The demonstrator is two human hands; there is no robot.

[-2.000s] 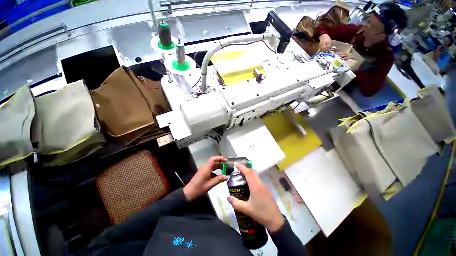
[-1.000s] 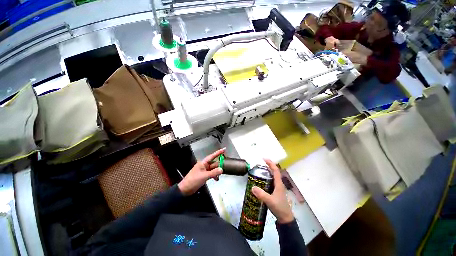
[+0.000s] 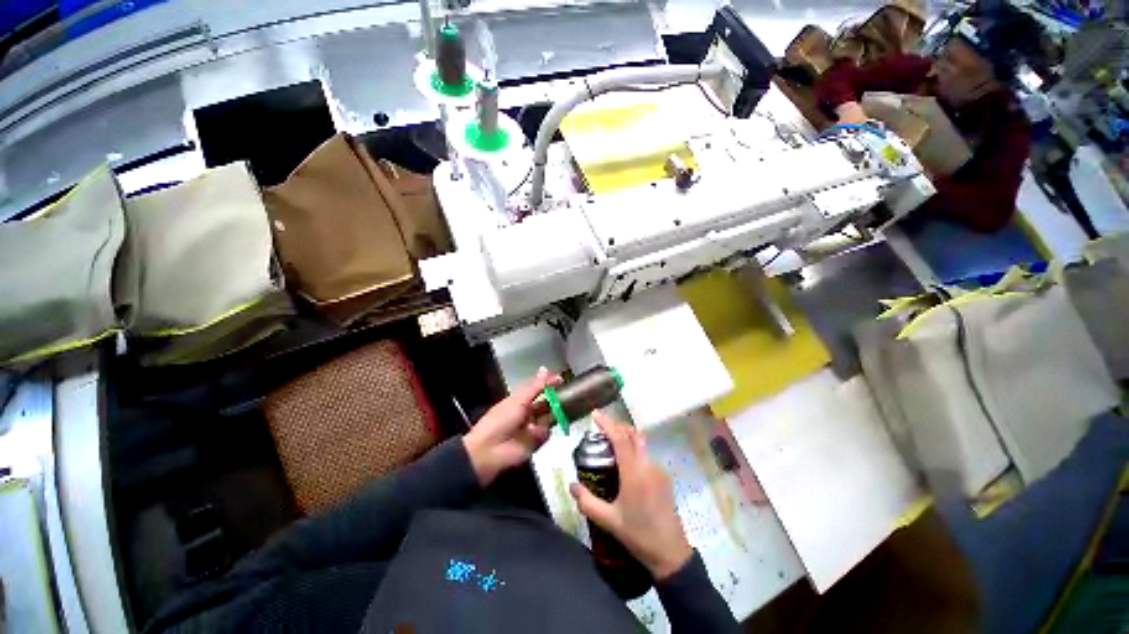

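My left hand [image 3: 505,434] holds a grey-brown thread cone [image 3: 587,394] by its bright green flanged base, the cone lying sideways with its tip pointing right. My right hand [image 3: 640,502] grips a black spray can [image 3: 597,477] with a printed label, held upright, a fingertip at its top. The top of the can is just below the cone. The lower part of the can is partly behind my right hand.
A long-arm sewing machine [image 3: 693,217] stands ahead, with two cones on green bases [image 3: 488,124] behind it. Beige panels [image 3: 204,254] and brown panels [image 3: 341,229] lie left, more beige panels [image 3: 990,372] right. A person [image 3: 984,118] works at the upper right.
The spray can has moved left and down, under the cone. The cone has tilted, its tip now pointing slightly upward. The view has shifted a little, so the machine appears further right.
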